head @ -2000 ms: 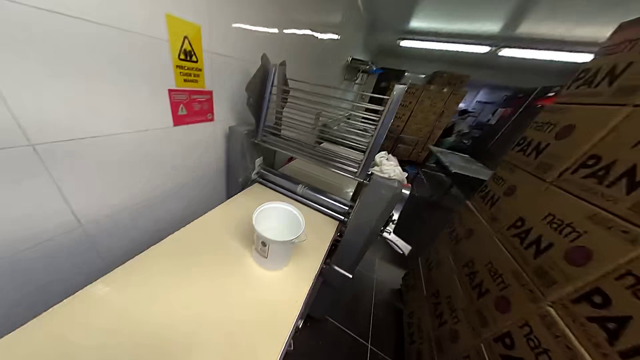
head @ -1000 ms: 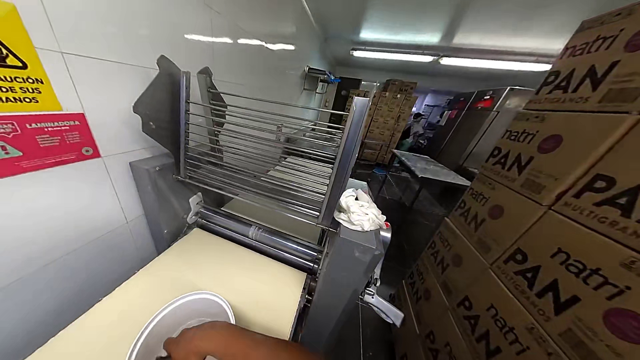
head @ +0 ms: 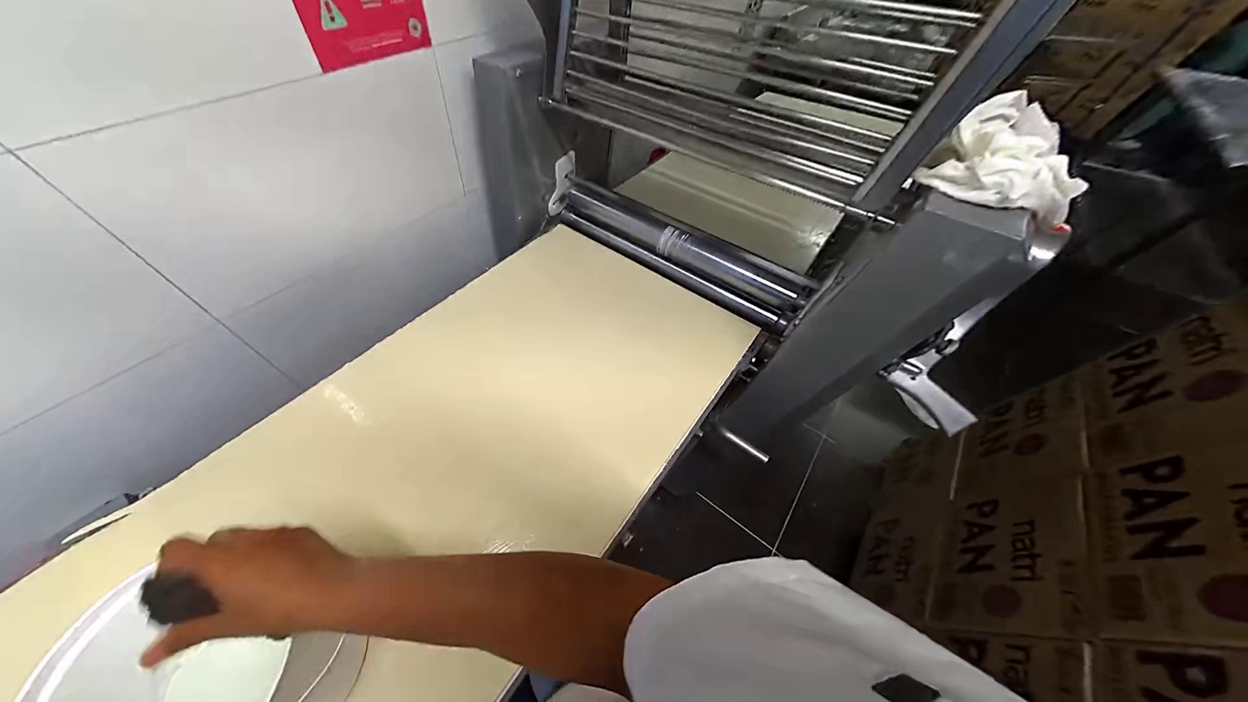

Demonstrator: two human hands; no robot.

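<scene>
My right hand [head: 249,585] reaches in from the lower right over a white plastic bucket [head: 322,668] at the lower left. Its fingers are closed around a small dark object [head: 179,597], too blurred to name, above the bucket's opening. Pale material shows inside the bucket. The bucket stands on the cream conveyor belt [head: 507,390] of a dough sheeter, whose steel rollers [head: 682,253] lie beyond it under a raised wire guard [head: 741,107]. My left hand is not in view.
A crumpled white cloth [head: 1009,166] lies on the sheeter's grey side housing [head: 877,302]. A metal lever [head: 931,395] sticks out at its right. Stacked cardboard boxes [head: 1160,487] stand at the right, beyond dark floor tiles. A tiled wall [head: 195,214] runs along the left.
Two seconds ago no hand showed. My right hand came to the bucket by one second ago and is now above its opening with a dark object. The view has tilted down.
</scene>
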